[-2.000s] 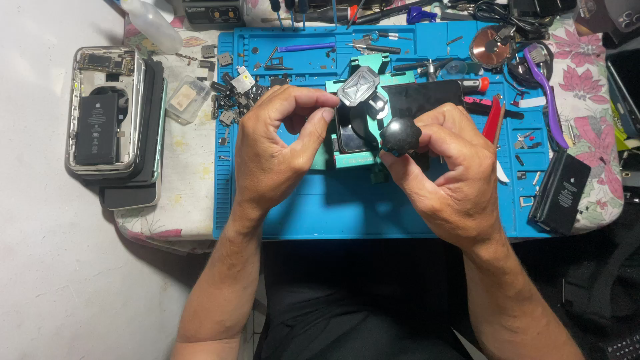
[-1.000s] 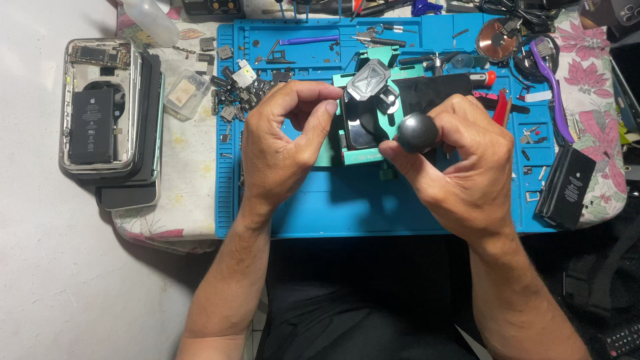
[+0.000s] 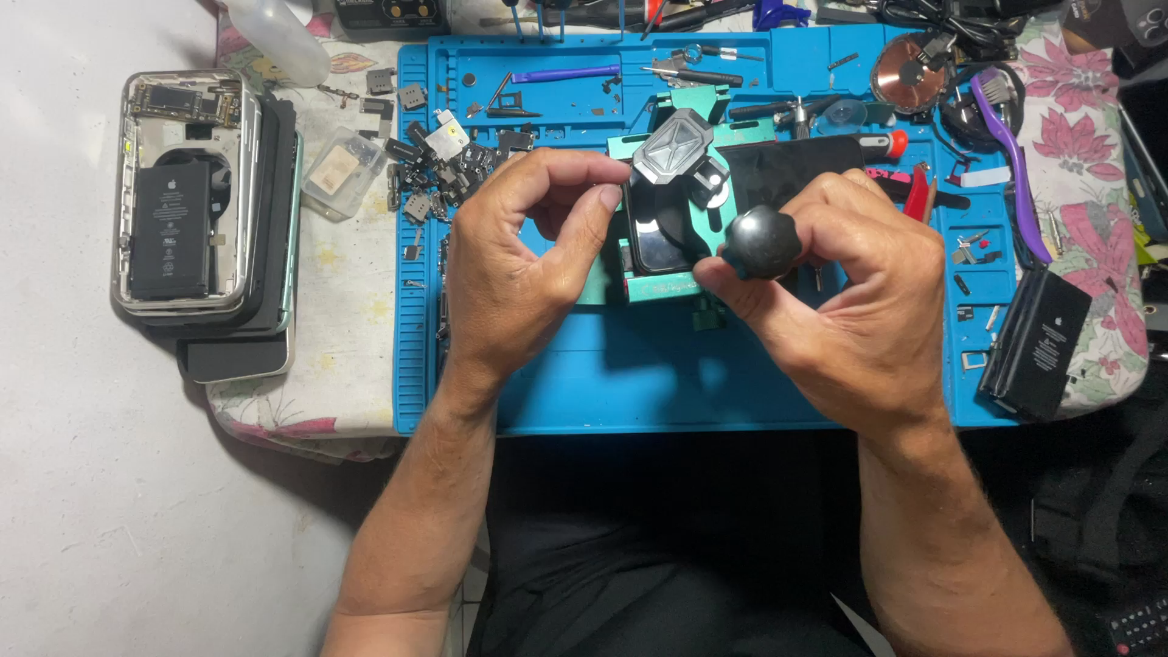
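Note:
A black smartphone is held in a green metal clamp fixture on a blue silicone repair mat. Above the phone sits a grey angular clamp head with a cross pattern. My right hand grips a round black knob between thumb and fingers, right of the phone. My left hand is at the phone's left edge, thumb and index finger close together near the clamp head; whether something thin is between them cannot be told. A dark flat panel lies behind my right hand.
Opened phone housings with a battery are stacked at left, beside a clear plastic box. Small phone parts are heaped on the mat's left. A purple brush, black batteries and red-handled pliers lie at right.
My right hand with the black knob has shifted slightly, and the knob now shows at a different tilt than two seconds ago. My left hand stays about where it was.

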